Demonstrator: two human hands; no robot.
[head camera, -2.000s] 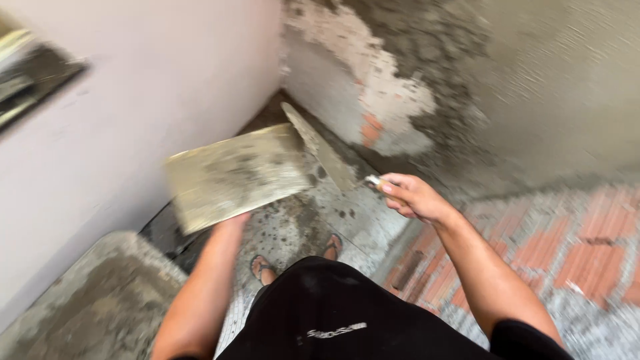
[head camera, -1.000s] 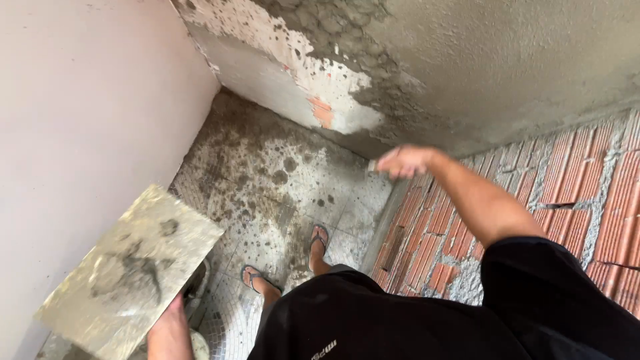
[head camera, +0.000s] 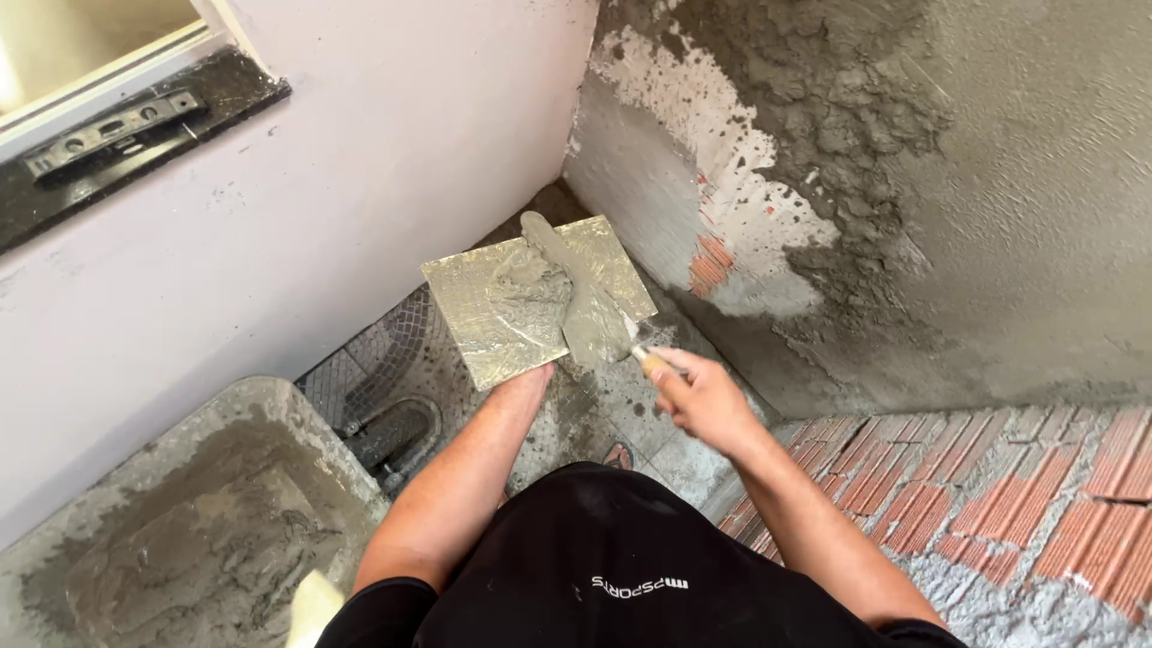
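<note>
My right hand (head camera: 706, 400) grips the wooden handle of a mortar-coated trowel (head camera: 594, 315), whose blade lies across a mortar board (head camera: 459, 315). Wet mortar (head camera: 533, 286) is heaped on the board beside the blade. Beneath the board, my left hand (head camera: 540, 373) is mostly hidden, with only the wrist and heel showing; it bears the board from below. Ahead on the right stands a wall with fresh, rough mortar (head camera: 846, 135) next to a bare white patch (head camera: 756, 171) with exposed red brick (head camera: 711, 264).
A tub (head camera: 261, 396) holding mortar is at the lower left. A spirit level (head camera: 117, 135) lies on the dark stone window sill (head camera: 261, 81). Ribbed red bricks (head camera: 972, 504) form a low surface at the right. A pipe (head camera: 391, 436) runs beside the tub over the tiled floor (head camera: 675, 450).
The board has moved from the lower left to the middle, and mortar is now heaped on it. My right hand has come down toward it, the trowel blade now across the board.
</note>
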